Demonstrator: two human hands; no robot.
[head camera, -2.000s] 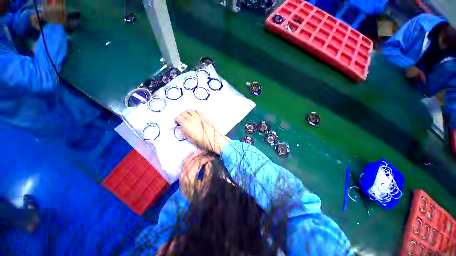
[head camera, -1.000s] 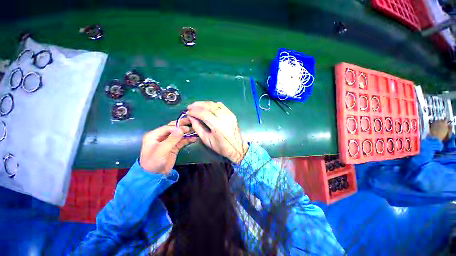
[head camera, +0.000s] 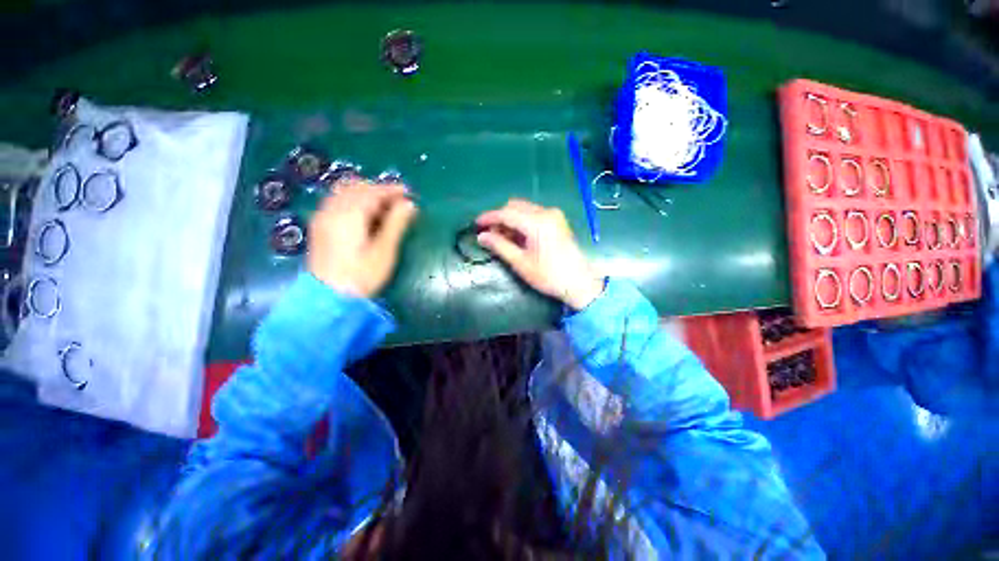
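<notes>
My right hand (head camera: 539, 250) holds a dark metal ring (head camera: 473, 244) between thumb and fingers, low over the green bench. My left hand (head camera: 358, 235) is at the cluster of dark round units (head camera: 274, 192), its fingers curled beside the right-hand ones. Whether it grips one of them is hidden. Another dark unit (head camera: 288, 235) lies just left of my left hand. Several metal rings (head camera: 102, 191) lie spaced on the white sheet (head camera: 164, 263) at the left.
A blue box (head camera: 670, 118) of thin white loops stands right of centre, with a blue stick (head camera: 583, 186) beside it. A red compartment tray (head camera: 802, 208) with rings is at the right, a red bin (head camera: 756, 367) below it. Single dark units (head camera: 402, 50) lie further back.
My hands were together on the ring and are now apart. My left hand has let go of it and moved up to the dark units; my right hand keeps the ring, lower over the bench.
</notes>
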